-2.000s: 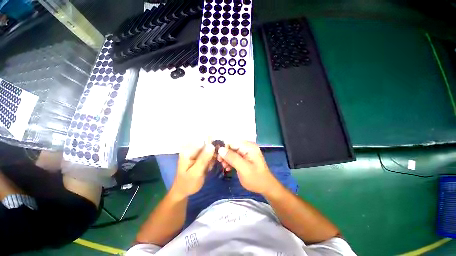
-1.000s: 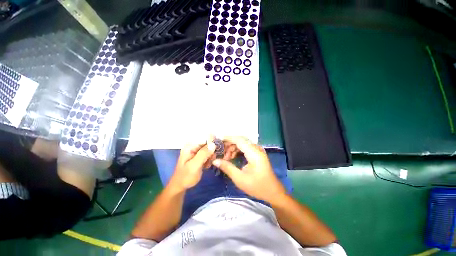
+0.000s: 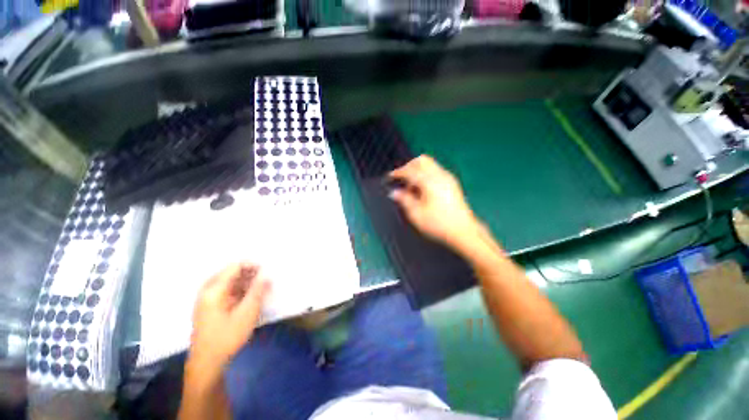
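Note:
My right hand is over the long black tray, below the dark parts grouped at its far end. Its fingertips pinch a small dark part, blurred. My left hand is over the front of the white work paper, fingers curled; whether the dark patch between them is a part or shadow I cannot tell. The sticker sheet lies at the paper's upper right, with outlined rings at its near end. Small round black parts lie on the paper beside the black ribbed trays.
Spare sticker sheets lie left of the paper. A grey machine stands at the bench's far right. A blue crate with cardboard is below the bench edge at right. Pink baskets show behind the bench.
My hands have parted: the right moved right and forward over the black tray with a small dark part, the left moved left over the paper. The camera view has turned up and right.

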